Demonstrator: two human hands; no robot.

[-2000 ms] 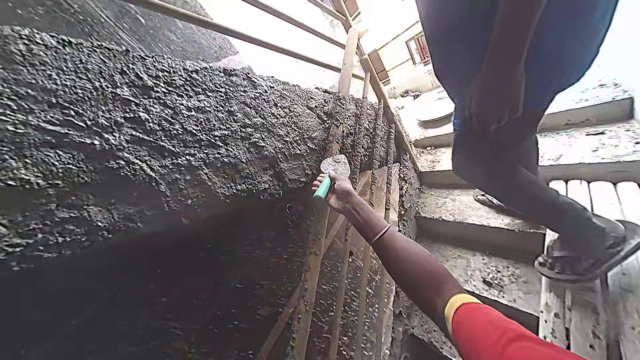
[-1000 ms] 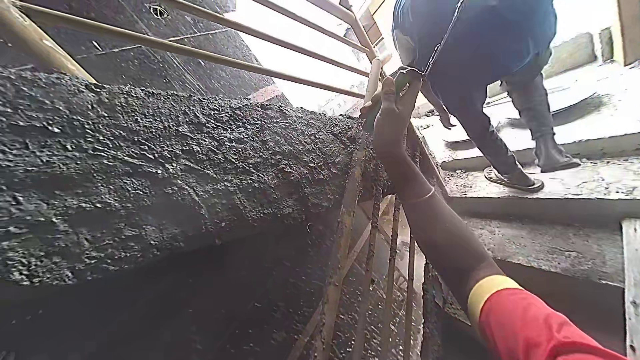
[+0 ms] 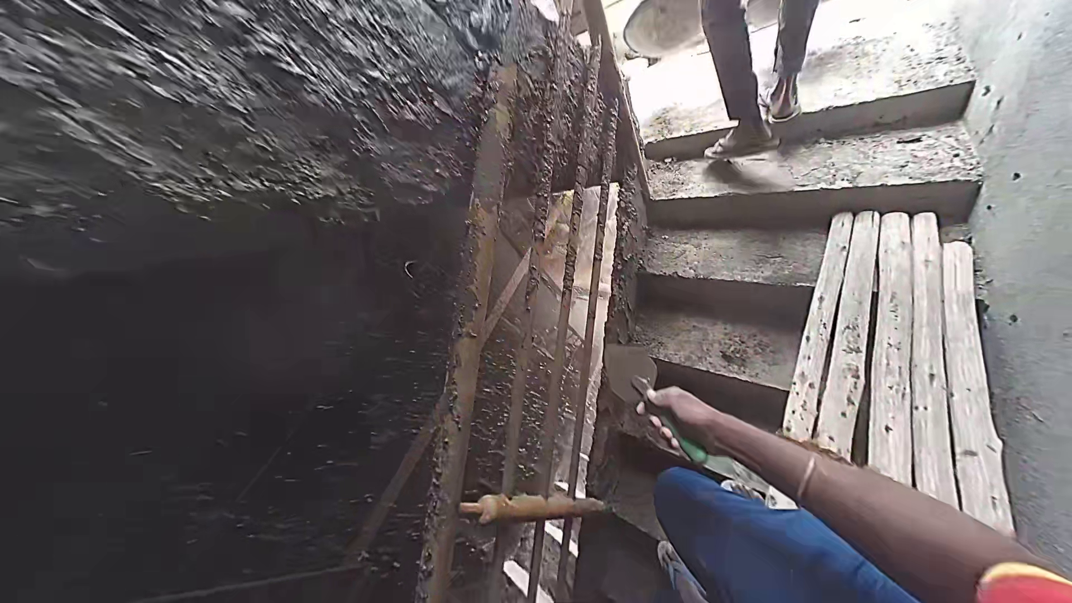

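My right hand (image 3: 682, 414) grips the green handle of a trowel (image 3: 630, 370), its flat metal blade pointing up and left beside the edge of the concrete stairs (image 3: 729, 255). Left of the blade stand upright metal railing bars (image 3: 557, 368), crusted with mortar. Beyond them, the rough, dark, mortar-covered face of a wall (image 3: 293, 109) fills the upper left. My left hand is out of view.
Wooden planks (image 3: 894, 335) lie on the steps at the right, beside a grey wall (image 3: 1026, 251). A person's legs (image 3: 737, 67) are higher up, near a round basin (image 3: 670, 25). A short brown rod (image 3: 532, 507) crosses the lower bars.
My right hand has come down from the upper railing to beside the steps. The other person has moved farther up the stairs. The view has swung right and down.
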